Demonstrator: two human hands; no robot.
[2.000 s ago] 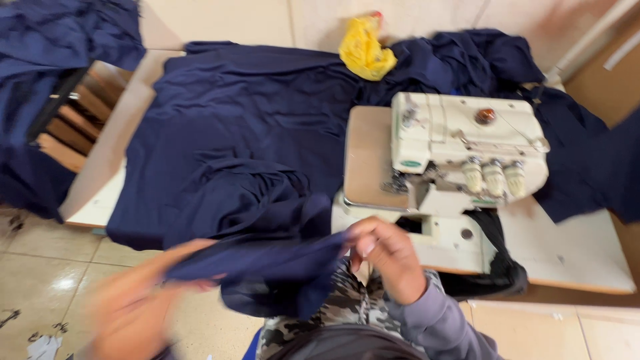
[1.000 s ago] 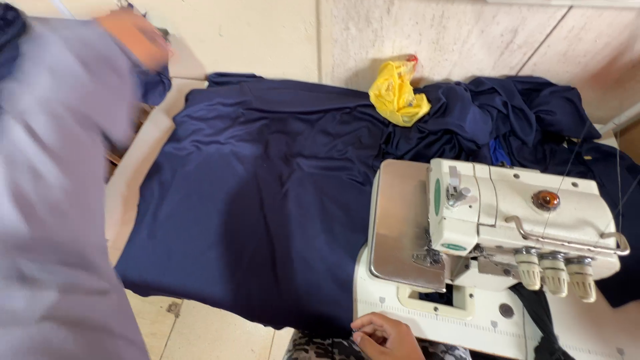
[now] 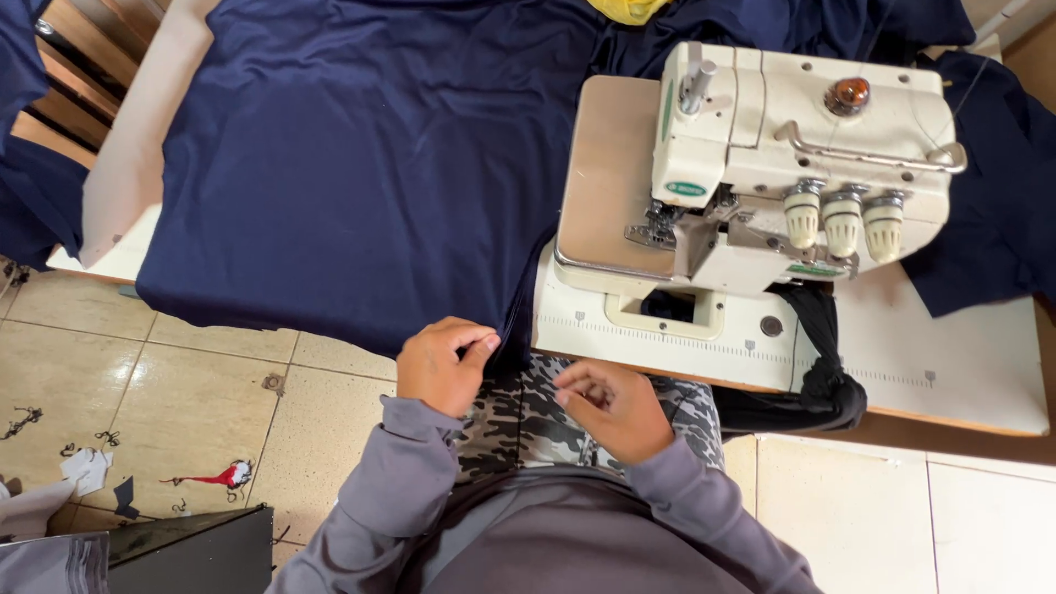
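Navy blue fabric [image 3: 363, 173] lies spread over the left part of the sewing table and hangs past its front edge. My left hand [image 3: 445, 363] pinches the fabric's near right corner between thumb and forefinger. Over my lap, just right of that corner, my right hand [image 3: 615, 408] is half curled, with nothing seen in its fingers. A white overlock sewing machine [image 3: 800, 157] stands to the right of the fabric, its metal work plate [image 3: 615, 181] beside the fabric's right edge. The presser foot [image 3: 652, 237] sits at that plate's front right.
A knotted black cloth [image 3: 825, 371] hangs at the table's front edge [image 3: 949, 400]. More navy fabric [image 3: 998, 181] lies right of the machine, and a yellow plastic bag [image 3: 631, 8] behind. Thread and fabric scraps [image 3: 87, 470] litter the tiled floor near a dark box [image 3: 198, 553].
My left hand has come back from the far upper left to the fabric's near corner. The bunched fabric seen two seconds ago on top of the spread fabric is no longer there.
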